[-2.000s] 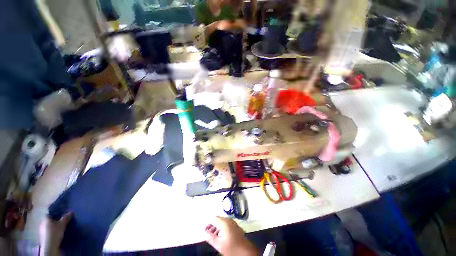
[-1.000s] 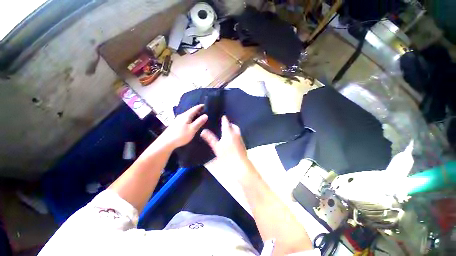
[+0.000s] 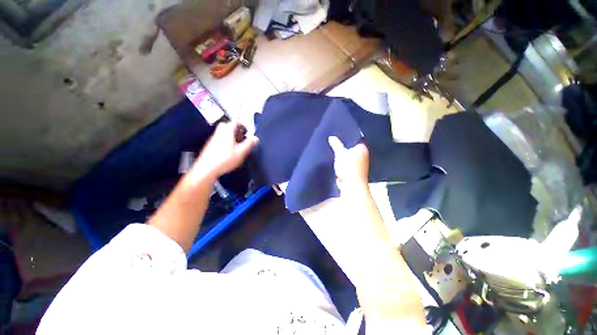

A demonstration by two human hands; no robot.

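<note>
Dark navy fabric panels (image 3: 288, 131) lie at the table's left end. My right hand (image 3: 351, 163) grips the top panel, its thumb on the cloth, and a pointed flap (image 3: 321, 160) is turned over beside it. My left hand (image 3: 229, 149) is at the panels' left edge with its fingers curled. A small dark reddish thing shows at its fingers; I cannot tell what it is or whether the hand grips cloth. More dark panels (image 3: 481, 170) lie to the right, joined or overlapping.
The sewing machine head (image 3: 504, 262) is at lower right, with a green tube (image 3: 582, 260) beside it. A blue-rimmed crate (image 3: 226, 226) is below the table edge. Orange-handled tools (image 3: 226, 67) and a small box (image 3: 237, 21) lie on the brown board (image 3: 288, 62). A wall is at left.
My view swung left from the machine to the panels. Since one second ago, my hands moved apart, left hand to the panels' edge, right hand rightward, and a flap of the top panel is turned over.
</note>
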